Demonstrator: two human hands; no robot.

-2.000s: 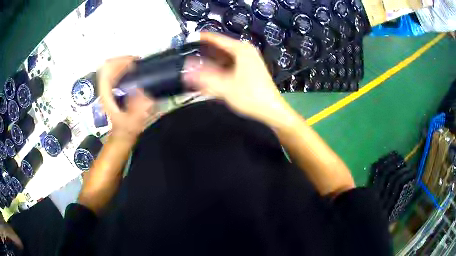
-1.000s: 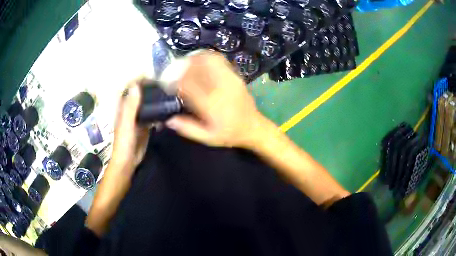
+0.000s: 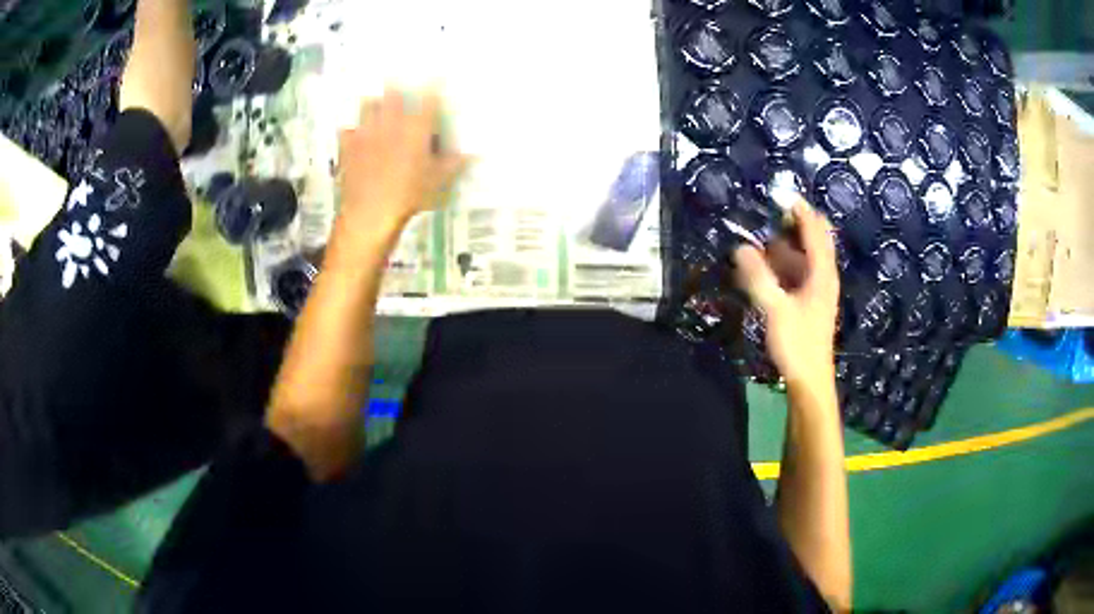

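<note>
My left hand is spread over the bright printed sheets, blurred, and no object shows in it. My right hand is over the near left part of the shiny black blister tray. Its thumb and fingers are apart and curled around a dark gap. I cannot tell whether a dark part is between them or only the tray shows there. The tray has rows of round pockets. A black cylinder is on the worktop to the left of my left hand.
Another worker in a black top with a white flower print is close at left, one arm reaching forward. More black cylinders are grouped at far left. Tan cardboard and a blue bag or bin are at right, above the green floor's yellow line.
The view has swung, bringing the worktop in front. The black cylinder is no longer between my hands. My hands have moved apart, left over the sheets and right over the tray.
</note>
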